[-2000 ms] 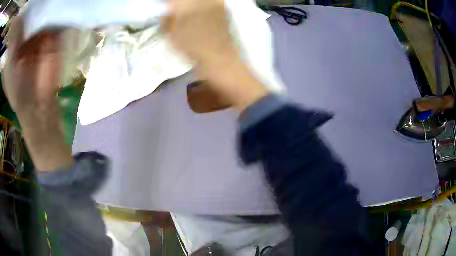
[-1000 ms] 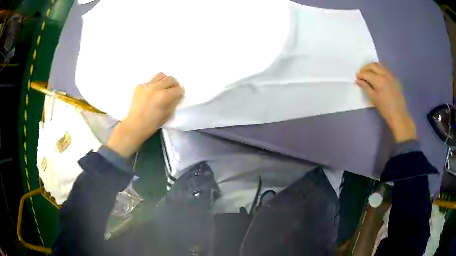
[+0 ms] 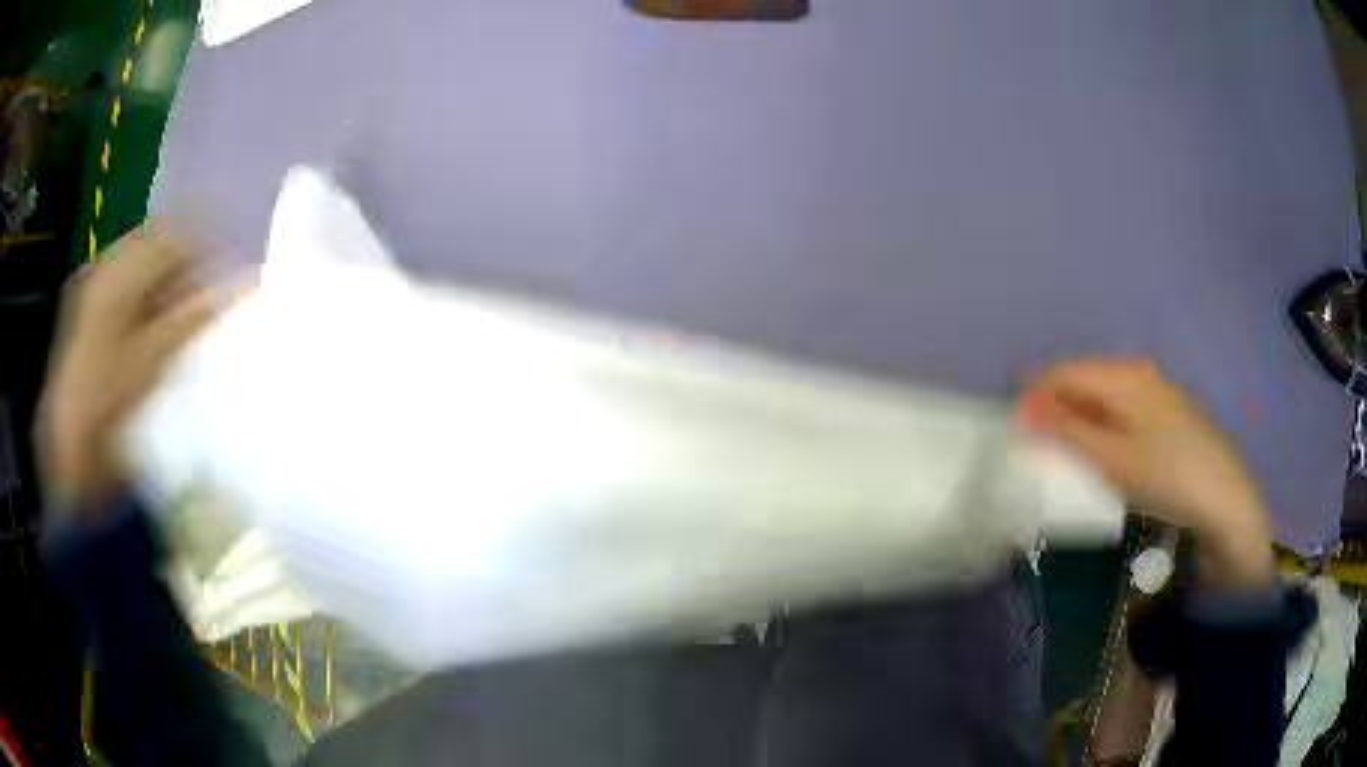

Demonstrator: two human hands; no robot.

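Note:
A white garment piece (image 3: 600, 465) is stretched between my two hands over the front edge of the table and my lap. It is blurred, and one pointed corner stands up near its left end. My left hand (image 3: 128, 337), blurred, holds the left end. My right hand (image 3: 1124, 427) pinches the right end between thumb and fingers, with a short bit of cloth hanging past it. The seam and hem of the piece cannot be made out.
The lilac-grey table cover (image 3: 840, 195) spreads in front. A steam iron (image 3: 1331, 322) is at the right edge, partly cut off. A brown plate (image 3: 720, 6) shows at the top edge. Another white piece (image 3: 248, 15) lies at the top left. White cloth (image 3: 248, 584) hangs at lower left.
The white piece was spread flat on the table. It is now pulled towards me, off most of the table. My left hand has moved left, and my right hand has moved nearer to me.

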